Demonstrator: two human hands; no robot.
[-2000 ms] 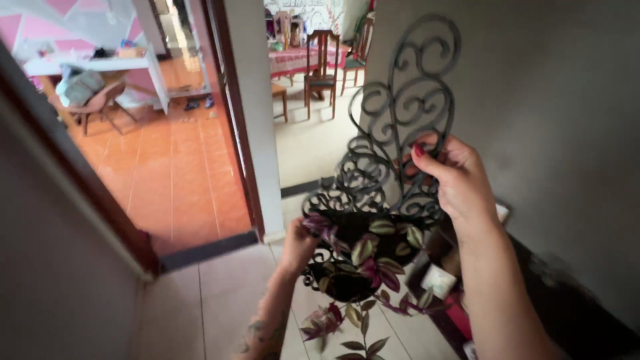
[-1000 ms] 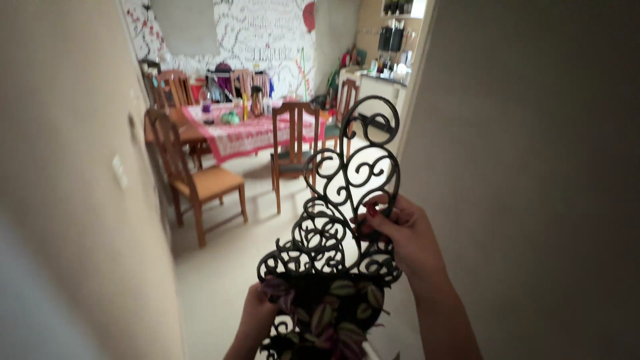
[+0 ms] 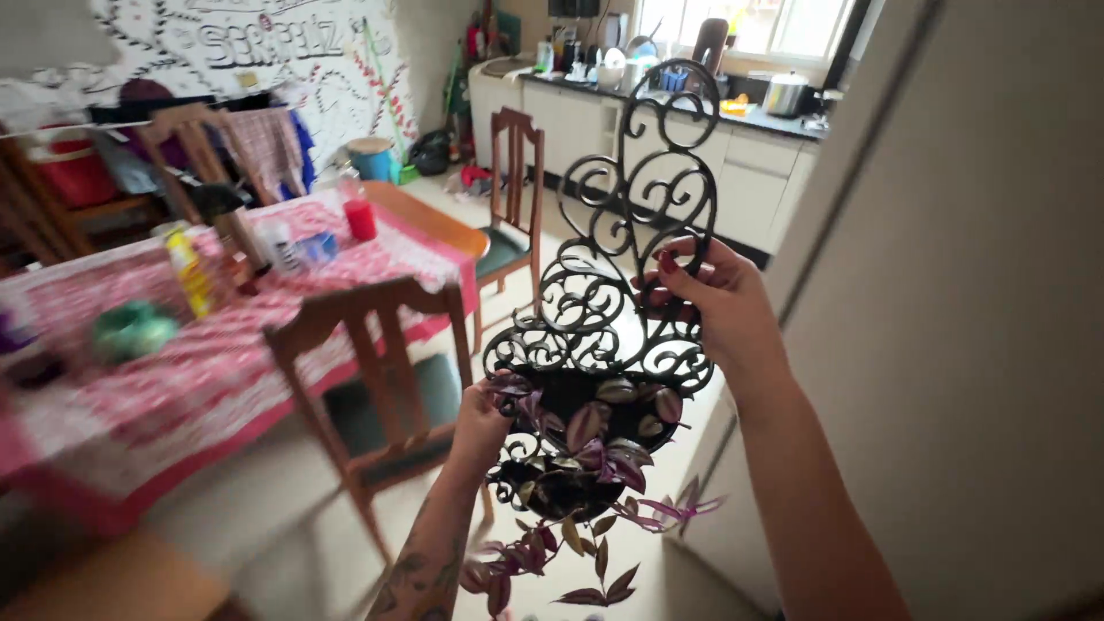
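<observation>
A black scrollwork plant holder (image 3: 623, 226), seemingly of metal, is held upright in front of me. My right hand (image 3: 720, 297) grips its scrolls on the right side, with the thumb in front. At the lower left, my left hand (image 3: 485, 423) grasps the edge beside the planter part; some of its fingers are hidden behind leaves. A trailing plant with purple and green leaves (image 3: 585, 429) fills the holder, and its stems (image 3: 595, 548) hang below it.
At left a dining table with a pink patterned cloth (image 3: 78, 405) carries bottles and a red cup (image 3: 360, 220). A wooden chair (image 3: 388, 371) stands near my left arm, another chair (image 3: 517, 198) beyond. A kitchen counter (image 3: 586, 84) runs behind. A pale upright surface (image 3: 957, 302) rises at right.
The view has moved from a doorway into the dining and kitchen area. Both hands have kept their hold on the plant holder throughout.
</observation>
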